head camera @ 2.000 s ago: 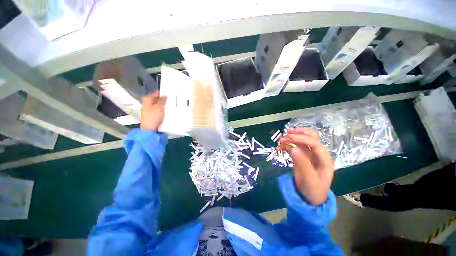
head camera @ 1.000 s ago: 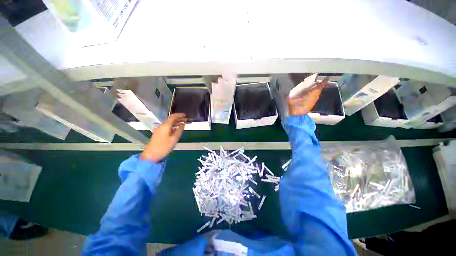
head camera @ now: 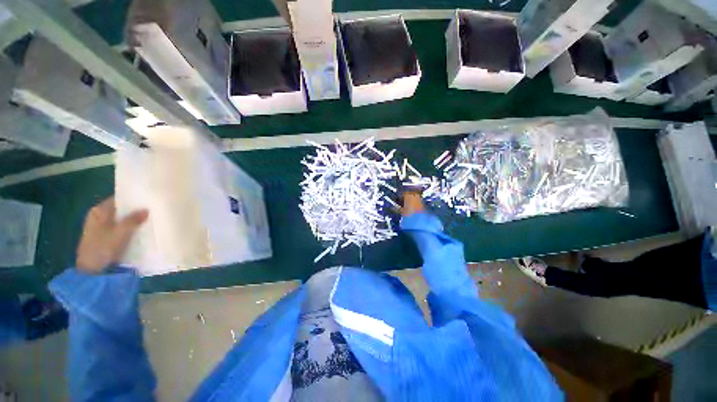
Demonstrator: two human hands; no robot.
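My left hand (head camera: 108, 235) holds an open retail box (head camera: 245, 206) by its left edge, over the bench left of the clip pile. The box's plain cream inside faces up and a small dark square shows on its white right side. My right hand (head camera: 410, 202) is at the right edge of the clip pile (head camera: 346, 196), among loose white clips. Its fingertips are small and partly hidden, so I cannot tell whether they hold a clip. The clear plastic bag (head camera: 550, 169) full of clips lies right of this hand.
Open boxes with dark inserts (head camera: 380, 55) stand in a row behind the pale edge strip, with printed cartons (head camera: 315, 47) among them. A slanted white post (head camera: 86, 71) is at upper left. White printed pieces lie at both bench ends. Another person's dark-clothed legs (head camera: 621, 271) show at right.
My left hand has moved left and down and now holds an open box. My right hand has left the carton in the back row and come down to the loose clips. The view has tilted down.
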